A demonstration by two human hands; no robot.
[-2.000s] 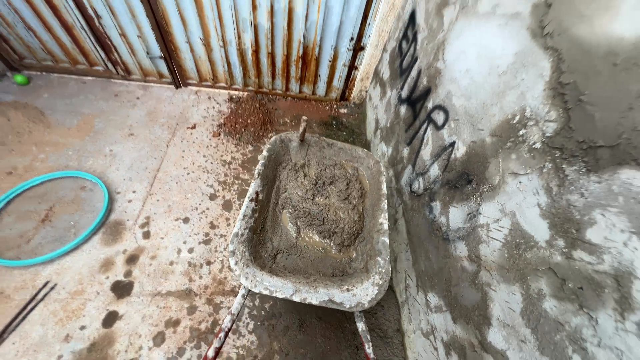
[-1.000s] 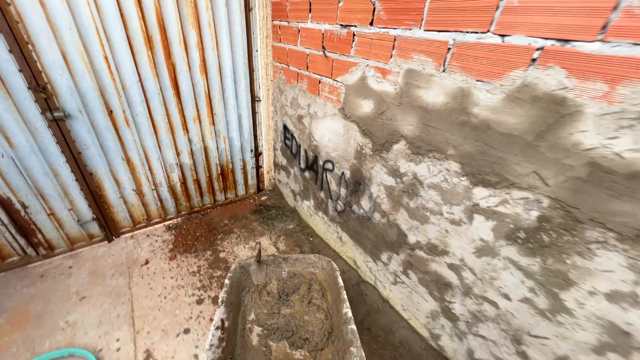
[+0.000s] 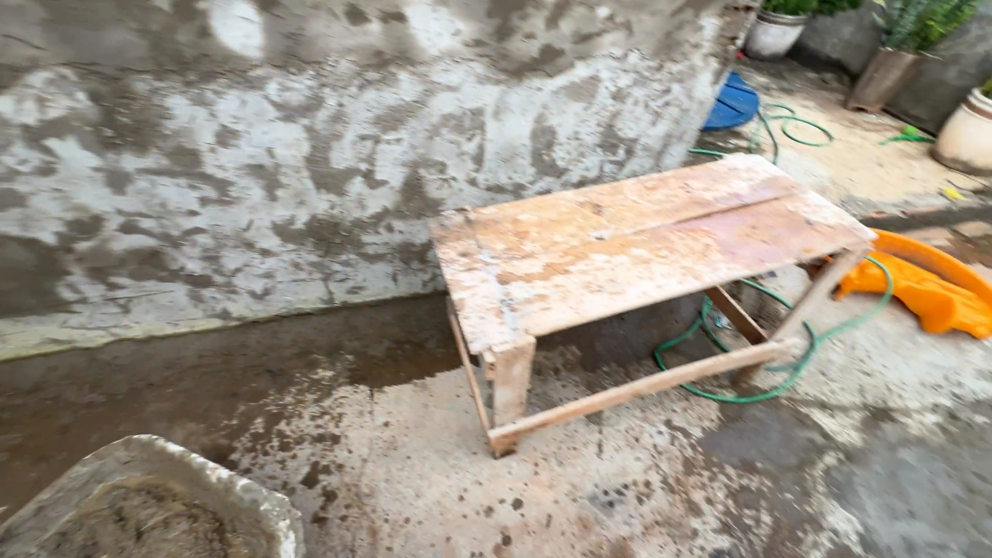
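Observation:
Neither of my hands shows in the head view, so what they hold or touch cannot be told. A low wooden bench (image 3: pixel 651 248), spattered with dried mortar, stands on the concrete floor close to the wall. At the lower left, a mortar-crusted wheelbarrow tray (image 3: pixel 291 521) holds wet mortar (image 3: pixel 143 523); its lower part is cut off by the frame. Behind both runs a wall (image 3: pixel 333 170) with patchy grey and white plaster.
A green hose (image 3: pixel 736 399) loops under and beside the bench's right end. An orange plastic object (image 3: pixel 922 283) lies right of it. Farther back are a blue round object (image 3: pixel 732 102), more hose and potted plants (image 3: pixel 777 31). The floor is wet along the wall.
The view has swung far to the right, from the metal gate and wheelbarrow to the bench. The wheelbarrow now shows only at the lower left.

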